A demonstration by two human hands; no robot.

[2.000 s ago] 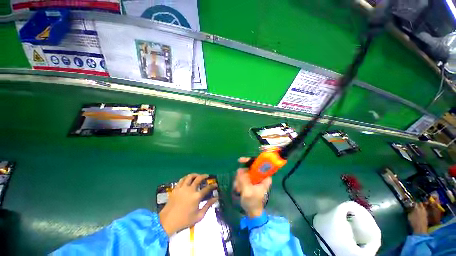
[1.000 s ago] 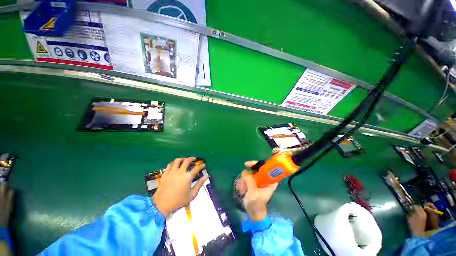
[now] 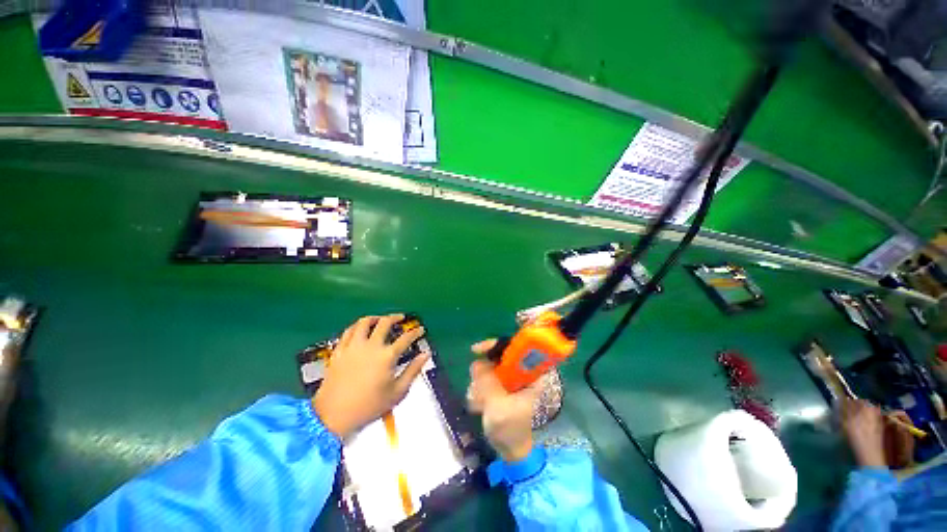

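Observation:
An open-backed tablet assembly [image 3: 426,442] lies on the green bench in front of me, tilted, with a white middle and an orange flex cable [image 3: 397,468]. My left hand [image 3: 366,376] lies flat over its far end with fingers spread, covering part of the boards there. My right hand [image 3: 509,407] grips an orange electric screwdriver [image 3: 535,353] just right of the tablet. The driver's tip is hidden by my hand. A speckled round dish [image 3: 548,400] shows partly behind my right hand.
Other tablets lie behind, at back left [image 3: 272,229], back centre [image 3: 602,272] and back right [image 3: 727,286]. A white roll [image 3: 727,473] and red small parts [image 3: 739,372] are at right. A black cable [image 3: 607,416] hangs down. Another person's hand [image 3: 864,428] is far right.
The screwdriver and my right hand have moved left, nearer the tablet, uncovering the dish. My left hand stays on the tablet's far end. The tablet has turned slightly since the first frame.

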